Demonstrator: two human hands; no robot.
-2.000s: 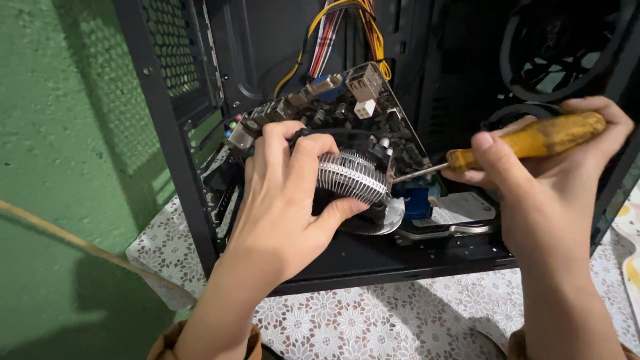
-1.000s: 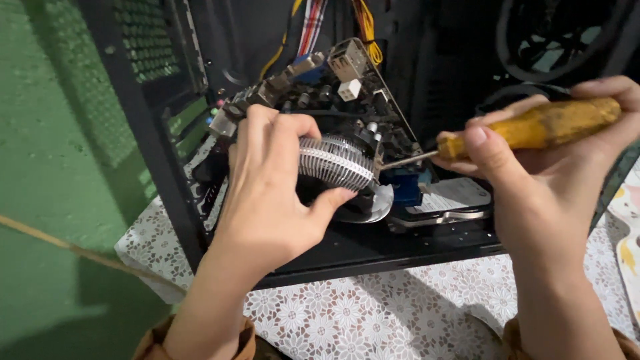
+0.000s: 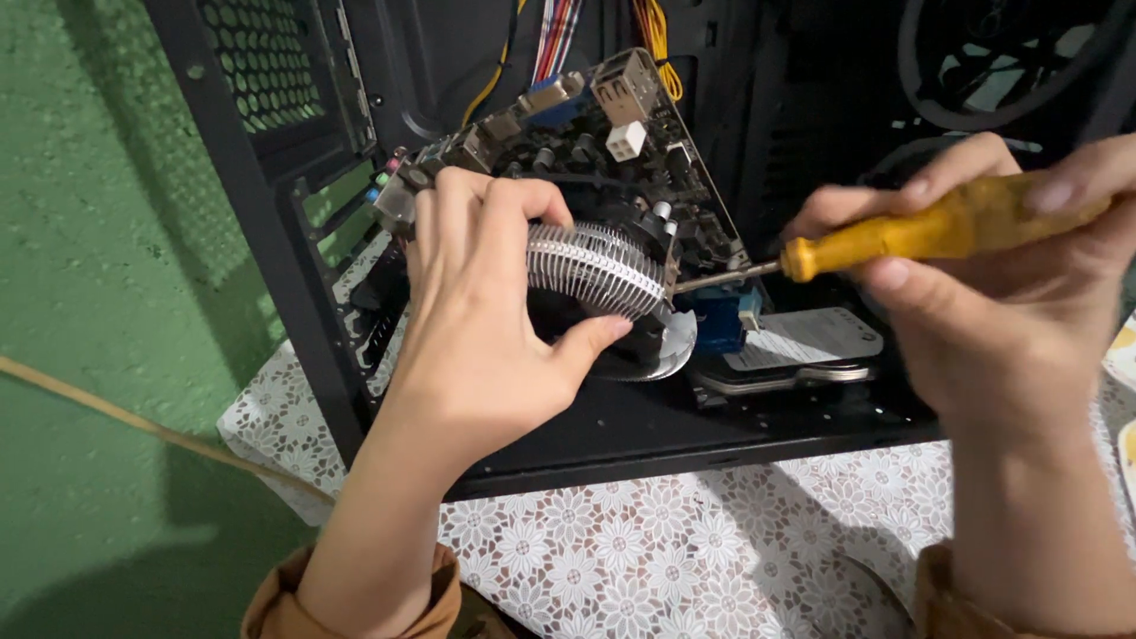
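My left hand (image 3: pixel 484 328) grips a round CPU cooler with silver metal fins (image 3: pixel 599 271), its fingers over the top and the thumb at the lower edge. The cooler is beside a tilted motherboard (image 3: pixel 683 182) with metal ports along its upper edge. In my right hand (image 3: pixel 1003 311) is a screwdriver with a yellow handle (image 3: pixel 923 226). Its shaft points left, and the tip meets a bracket at the cooler's right side; the exact contact is too small to tell. Below the cooler a shiny round disc-like part (image 3: pixel 674 346) shows partly.
A black computer case (image 3: pixel 621 457) stands around the parts on a white floral lace tablecloth (image 3: pixel 621 550). A hard drive (image 3: pixel 808 342) lies inside at the lower right. Coloured cables (image 3: pixel 557 40) hang at the top. A green wall (image 3: pixel 98 293) is at the left.
Both hands keep their places at the cooler and the screwdriver. The fingers of my right hand have shifted on the yellow handle.
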